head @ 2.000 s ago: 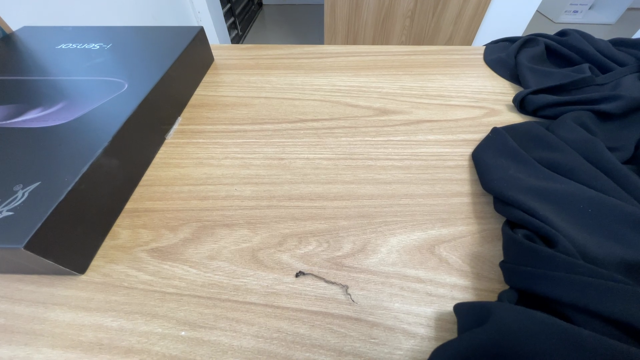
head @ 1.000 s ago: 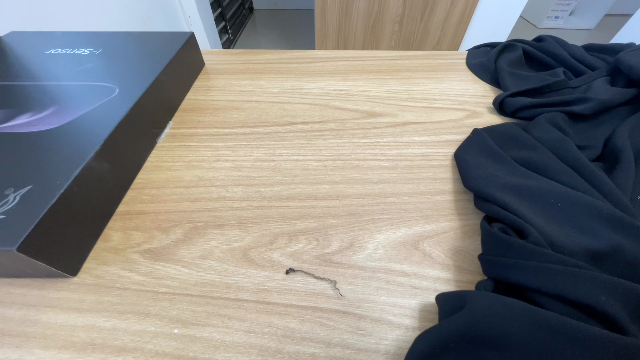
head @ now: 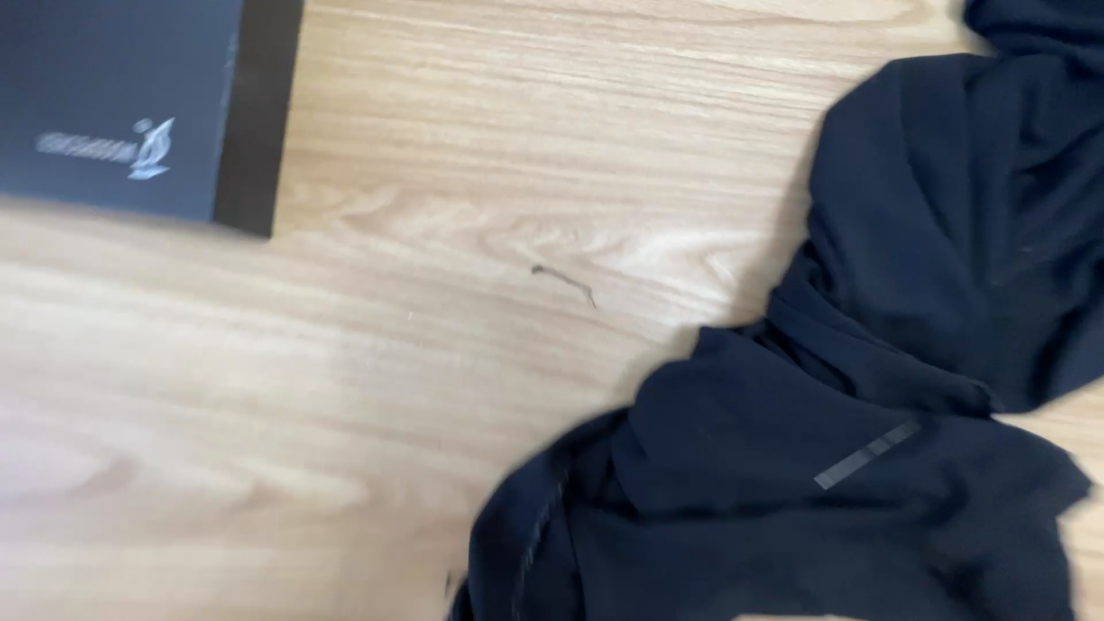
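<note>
Neither my left hand nor my right hand is in the head view. A dark navy cloth garment (head: 931,216) lies crumpled down the right side and across the lower right, with a short grey strip (head: 867,455) on its lower part. Left of the garment, a thin dark thread (head: 565,280) with a small knotted end rests on the wood-grain table (head: 388,388). The picture is somewhat blurred.
A dark box (head: 103,95) with a printed silver logo and black side occupies the upper left of the table. A small dark bit (head: 448,584) shows beside the garment's lower left edge.
The view has tilted down a lot and come closer, bringing more of the garment's lower part into sight. No object has plainly moved on the table.
</note>
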